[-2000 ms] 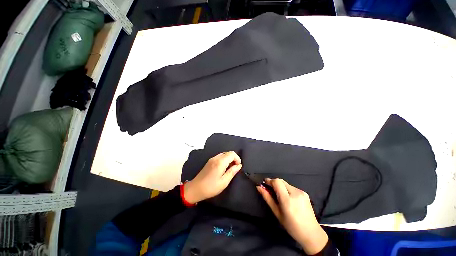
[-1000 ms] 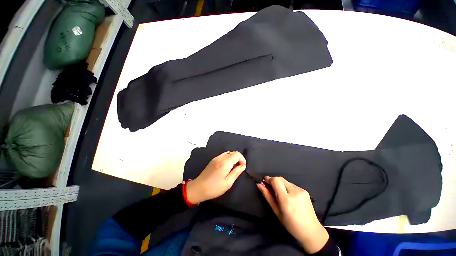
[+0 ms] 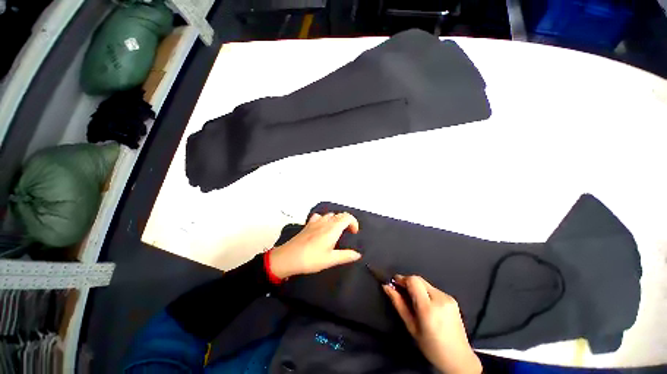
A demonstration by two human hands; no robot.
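Observation:
A long black garment panel lies across the front of the white table, narrow at the left and flared at the right. My left hand rests on its left part, thumb and fingers apart, holding nothing visible. My right hand holds small dark snips, with the tip pointing up-left toward my left hand. A black cord loops over the panel right of my right hand. A second black panel with a thin line along its middle lies flat farther back.
The white table has a curved far edge. At the left a shelf holds green sacks and a black bundle. A blue crate stands beyond the table at the back right.
My left thumb and fingers have opened from a pinch on the panel. The snips stay in my right hand. The view has shifted slightly.

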